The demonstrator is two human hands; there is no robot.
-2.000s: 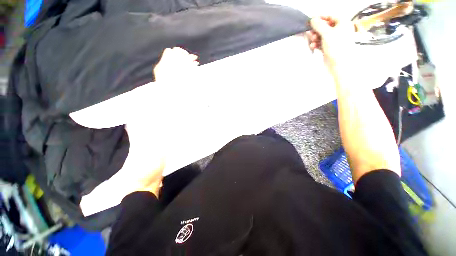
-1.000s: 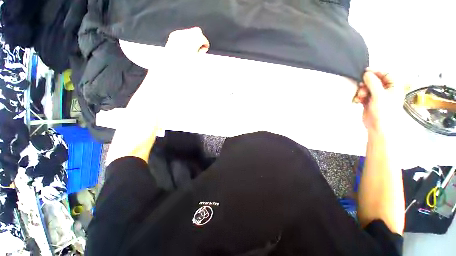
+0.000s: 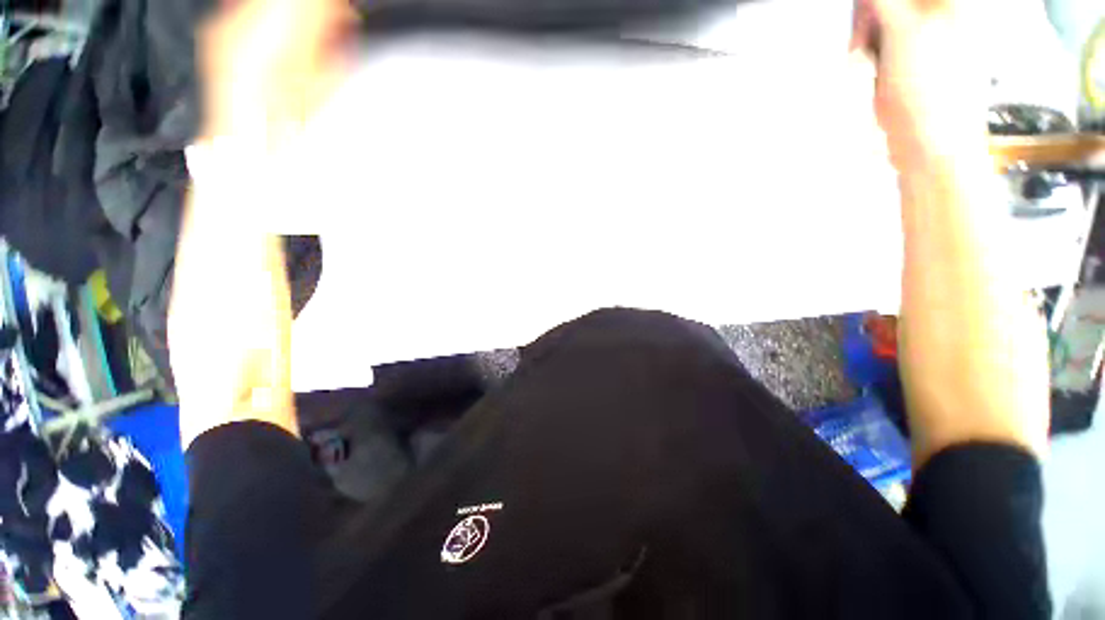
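Note:
The dark garment [image 3: 509, 17] shows as a blurred strip along the top edge of the view, beyond the white padded board [image 3: 606, 182]. My left hand [image 3: 276, 61] is at the top left, blurred, at the garment's near edge; its grip cannot be made out. My right hand [image 3: 903, 55] is at the top right, partly cut off by the frame edge, its fingers curled; whether it holds cloth is not clear. The iron [image 3: 1045, 148] with a tan handle rests at the right on the table.
A dark crumpled garment pile [image 3: 136, 133] lies at the left. Black-and-white cloth [image 3: 79, 515] is at the lower left near a blue crate [image 3: 152, 454]. Another blue crate [image 3: 860, 434] and a red item [image 3: 881, 336] are below the board, over speckled floor.
The garment's near edge and both hands have shifted up toward the top of the view. My left hand has also moved left, away from the board's middle. The view has shifted.

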